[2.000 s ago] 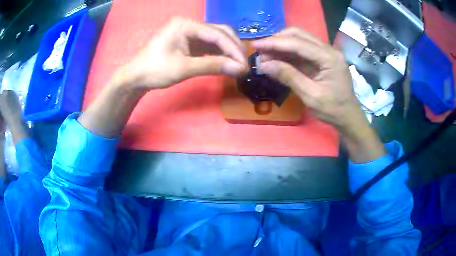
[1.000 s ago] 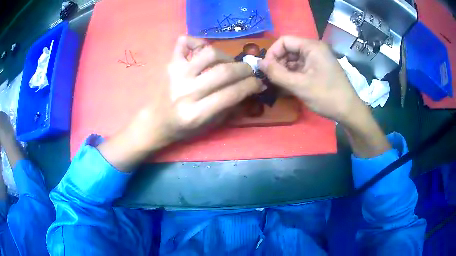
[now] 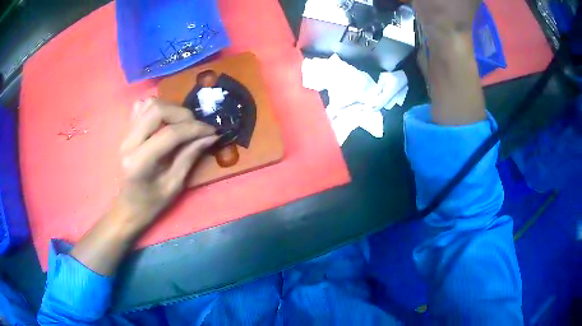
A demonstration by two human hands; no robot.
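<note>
The round black housing [image 3: 244, 114] sits in the orange-brown fixture [image 3: 267, 134] on the red-pink mat. A white plastic block [image 3: 211, 100] is on top of the housing. My left hand [image 3: 163, 143] is at the left side of the housing, fingertips together on its lower left edge; whether they pinch a small part is hidden. My right hand [image 3: 447, 16] is at the top edge at right, beyond the metal stand [image 3: 357, 32], partly cut off; its fingers are out of the picture.
A blue bin [image 3: 172, 38] with thin metal pieces stands behind the fixture. White crumpled tissue [image 3: 357, 95] lies beside the metal stand. Another blue tray [image 3: 488, 44] is at right. Thin copper-coloured strands [image 3: 73, 131] lie on the mat's left. A black cord [image 3: 469, 165] crosses my right sleeve.
The view has turned to the right, so the bench appears shifted left. My right hand has left the housing and moved to the upper right. My left hand stays at the housing.
</note>
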